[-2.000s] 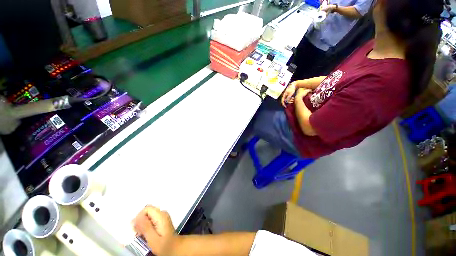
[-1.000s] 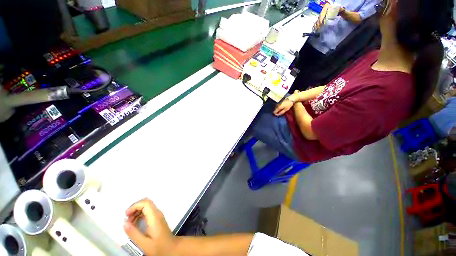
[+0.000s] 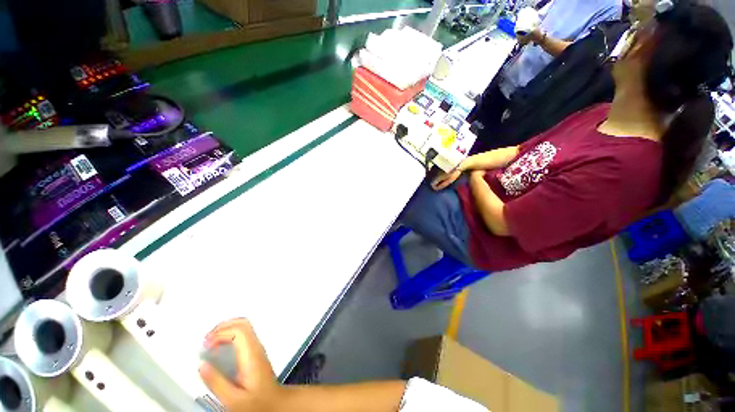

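Three cream hair dryers stand in a row at the lower left, round silver-white rings with dark openings facing up: the nearest to my hand, the middle one and one cut off by the left edge. Their cream handles point down-right, two with paired dark dots showing. My right hand is over the bench right of the handles, fingers curled and thumb apart. A greyish patch shows between them; I cannot tell if it is a held part or shadow. My left hand is out of the picture.
A white bench with a green strip runs away up-right. Black and purple boxes lie at left. A red crate and a test panel stand farther on. A person in dark red sits at right. A cardboard box is below.
The view has shifted slightly, so the dryers sit farther left. My right hand has gone from a loose fist to curled fingers with the thumb apart. The seated person's hands have shifted.
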